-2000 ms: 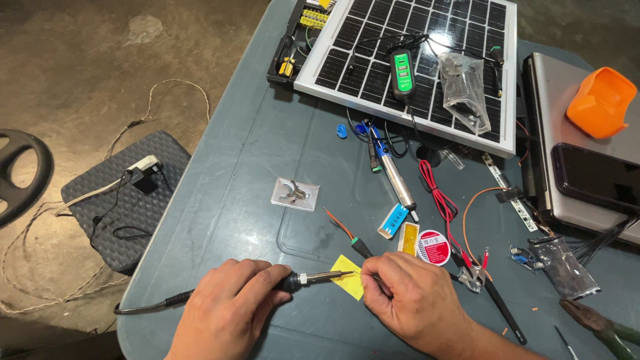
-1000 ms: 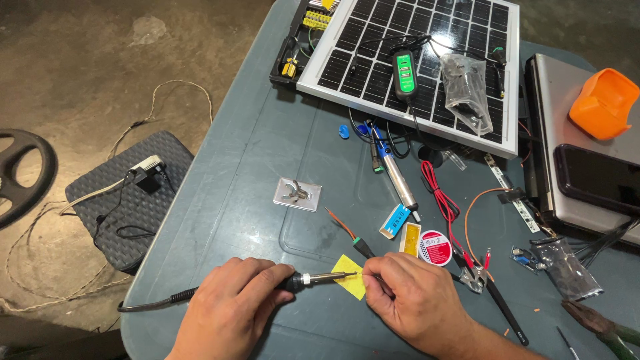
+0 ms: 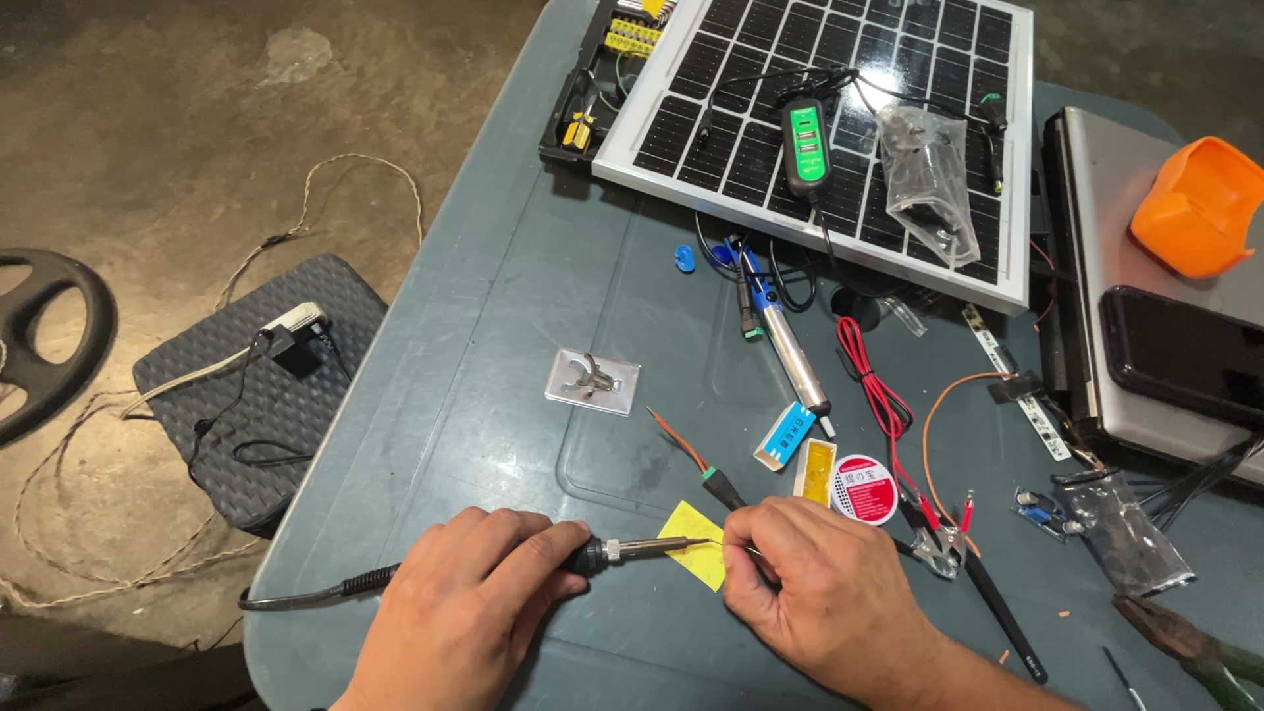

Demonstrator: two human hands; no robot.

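My left hand grips the black handle of a soldering iron, whose metal tip points right over a yellow sponge. Pinched in the fingers of my right hand is a thin wire, its end at the iron's tip; whether they touch is too small to tell. A black cable end with a green connector and bare orange wire reaches out above my right hand. Near it lie a small blue box, an open box of amber rosin and a round red and white tin.
A solar panel bears a green charging module. Below it lies a desoldering pump. A metal stand sits mid-table. Red leads, black tweezers, pliers and a laptop with a phone are at right.
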